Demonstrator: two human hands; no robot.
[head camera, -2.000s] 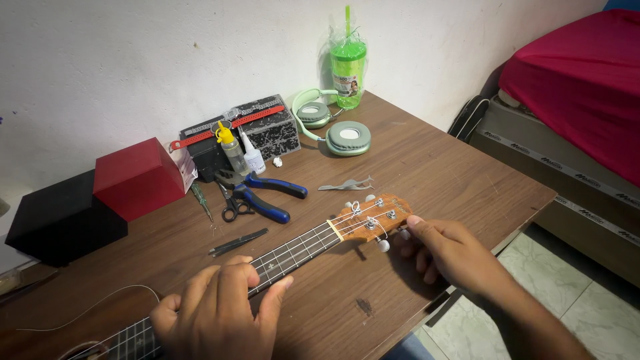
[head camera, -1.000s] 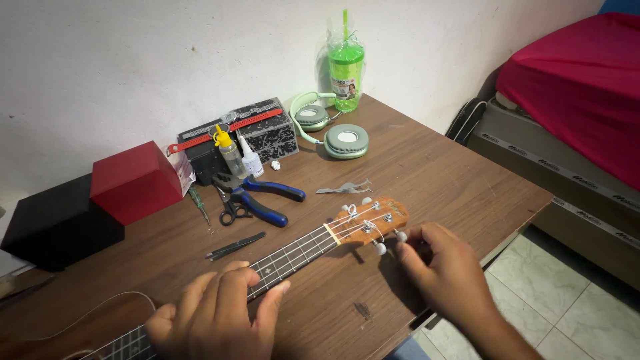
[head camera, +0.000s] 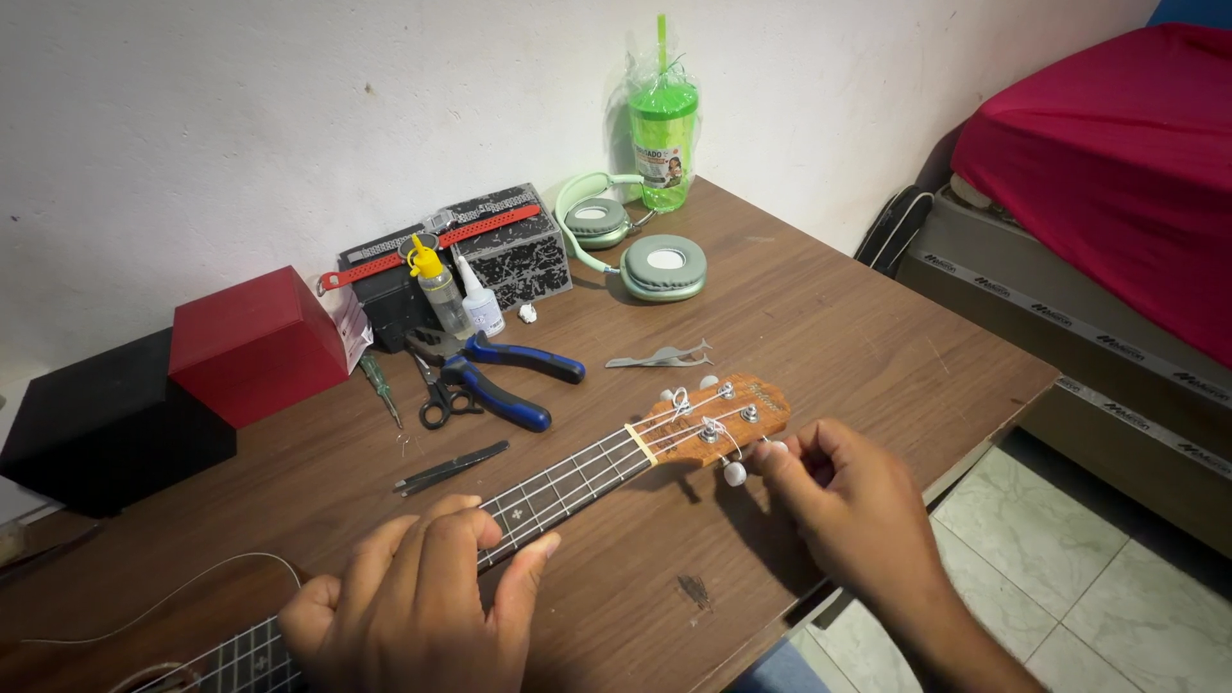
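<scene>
A ukulele lies across the table, its wooden headstock (head camera: 722, 414) pointing right and its body partly cut off at the lower left. My left hand (head camera: 414, 587) is wrapped over the neck, fingers on one side and thumb on the other of the fretboard (head camera: 568, 486). With thumb and fingertips, my right hand (head camera: 837, 491) grips a white tuning peg (head camera: 775, 448) on the near side of the headstock. Beside it a second white tuning peg (head camera: 734, 474) is untouched. Curled string ends stand at the metal posts. One loose string (head camera: 202, 577) arcs over the ukulele's body.
Behind the neck lie blue-handled pliers (head camera: 500, 385), scissors (head camera: 448, 404), a screwdriver (head camera: 381, 387), dark tweezers (head camera: 452, 469) and a grey metal tool (head camera: 664, 358). Farther back are glue bottles (head camera: 481, 303), boxes (head camera: 255, 337), headphones (head camera: 664, 265) and a green cup (head camera: 662, 144). The table edge (head camera: 991, 433) runs along the right.
My right hand has shifted its grip at the tuning peg; its fingers were lower and more spread one second ago. My left hand remains on the neck.
</scene>
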